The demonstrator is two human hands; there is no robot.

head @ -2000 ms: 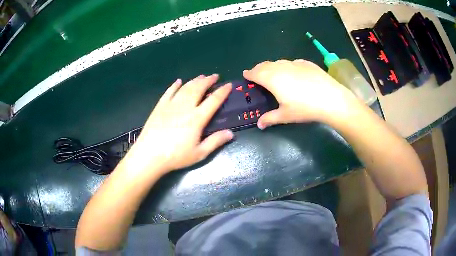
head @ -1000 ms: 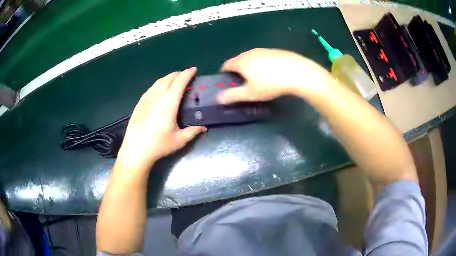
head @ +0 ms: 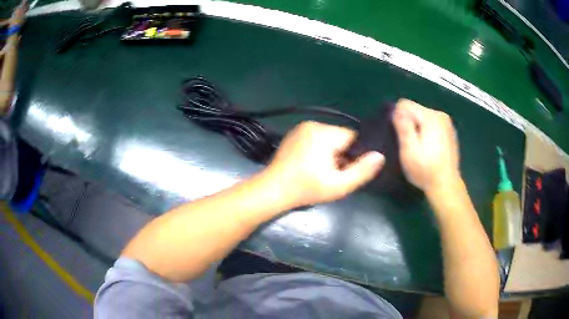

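A black power strip (head: 382, 140) is between my two hands, blurred, with no red outlet spots showing. My left hand (head: 321, 163) grips its near left end, thumb on top. My right hand (head: 427, 143) holds its far right side. The black power cord (head: 228, 121) runs from the strip to a coiled bundle on the bench to the left. My fingers hide part of the strip.
An open power strip base (head: 160, 25) with coloured wires lies at the far left. A squeeze bottle (head: 506, 218) and black top covers (head: 541, 205) lie at right, the covers on a cardboard sheet (head: 546, 265). A white rail (head: 374, 53) borders the green conveyor (head: 430, 31).
The view has turned left, bringing the open base into sight. The strip has gone from lying flat with red outlets showing to being held between both hands with none visible.
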